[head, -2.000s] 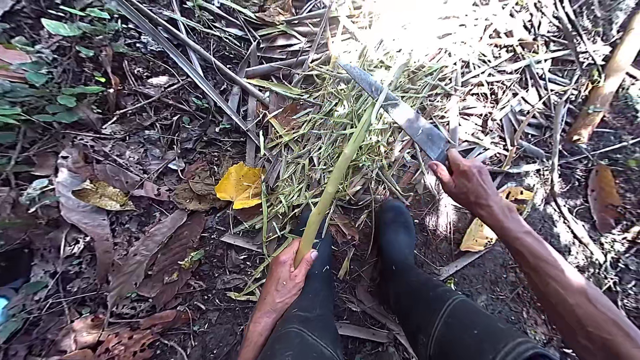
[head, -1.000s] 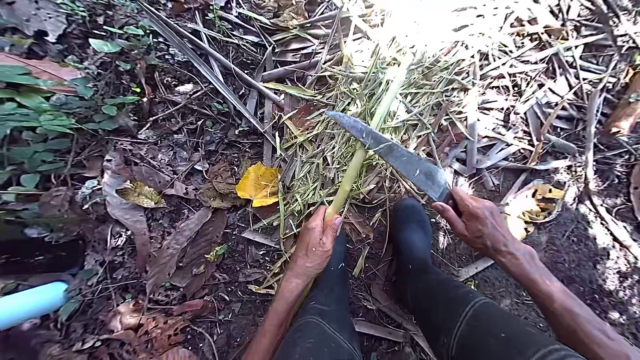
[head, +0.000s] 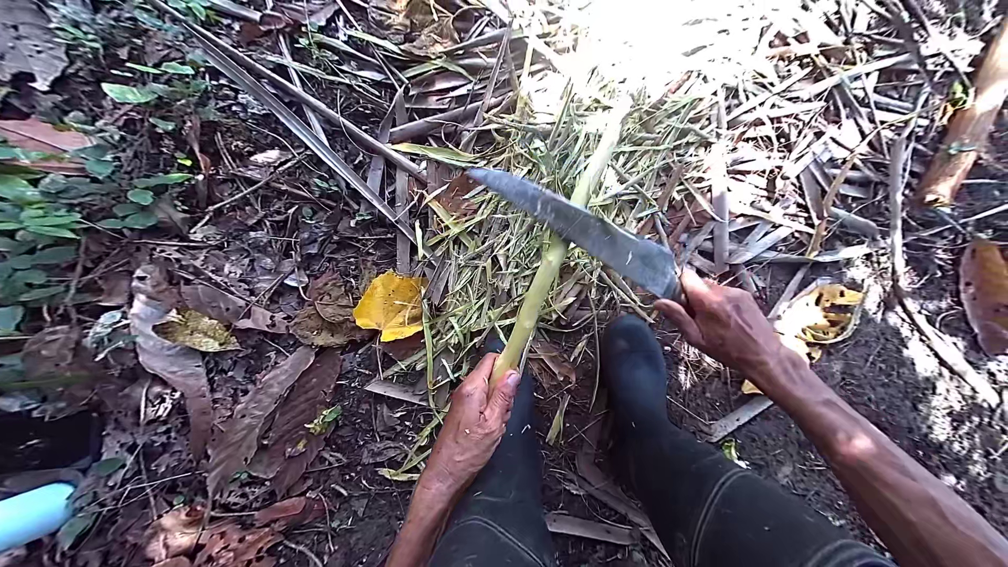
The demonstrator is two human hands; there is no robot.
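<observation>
My left hand (head: 476, 413) is closed around the near end of a pale green peeled stick (head: 537, 295), which slants up and away over a heap of green shavings (head: 480, 268). My right hand (head: 720, 323) grips the handle of a machete (head: 591, 232). The broad blade crosses above the stick around its middle, tip pointing up and left; whether it touches the stick I cannot tell. The handle is mostly hidden in my fingers. Bright sunlight washes out the stick's far end.
My dark rubber boots (head: 634, 366) stand on soil just this side of the shavings. A yellow leaf (head: 391, 305) and brown leaves lie to the left, near a light blue object (head: 35, 516) at the edge. Dry fronds (head: 315, 138) stretch behind, and a cut branch (head: 965, 130) lies at right.
The machete blade now crosses the stick nearer my left hand than two seconds ago. Both hands have kept their grips. The light blue object shows more than at first, as the view shifted.
</observation>
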